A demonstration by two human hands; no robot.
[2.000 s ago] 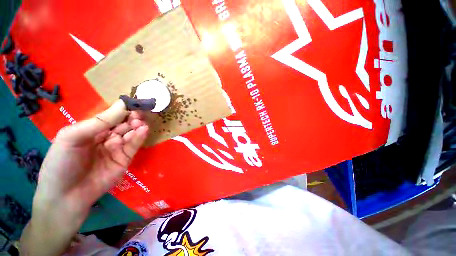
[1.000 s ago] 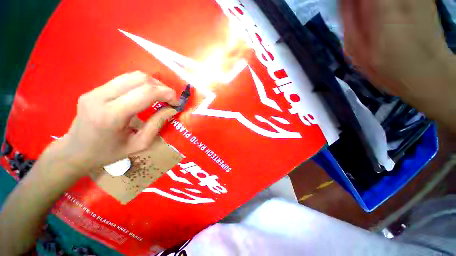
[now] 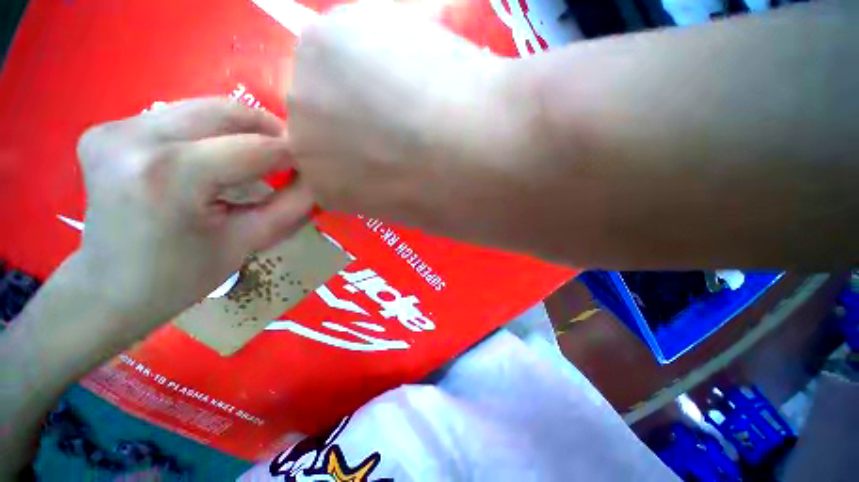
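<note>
My left hand (image 3: 184,193) is over the red carton panel (image 3: 452,329), fingers bent and fingertips together. My right hand (image 3: 377,104) comes in from the right and meets the left fingertips. It is blurred and turned so that its back hides its own fingers. No part shows between the hands, so I cannot tell what either holds. The cardboard patch (image 3: 268,297) lies on the panel below my left hand, with brown specks and a white spot (image 3: 224,285) partly hidden by that hand.
Dark parts lie on the green surface (image 3: 202,458) at the lower left and by the panel's left edge. A blue bin (image 3: 664,344) with black contents is at the right, partly under my right forearm. More blue objects (image 3: 749,424) are at the lower right. My clothing is at the bottom.
My left hand went from the white spot to over the panel; the black part seen in its fingertips is now hidden. My right hand came from the tray at the upper right to meet it.
</note>
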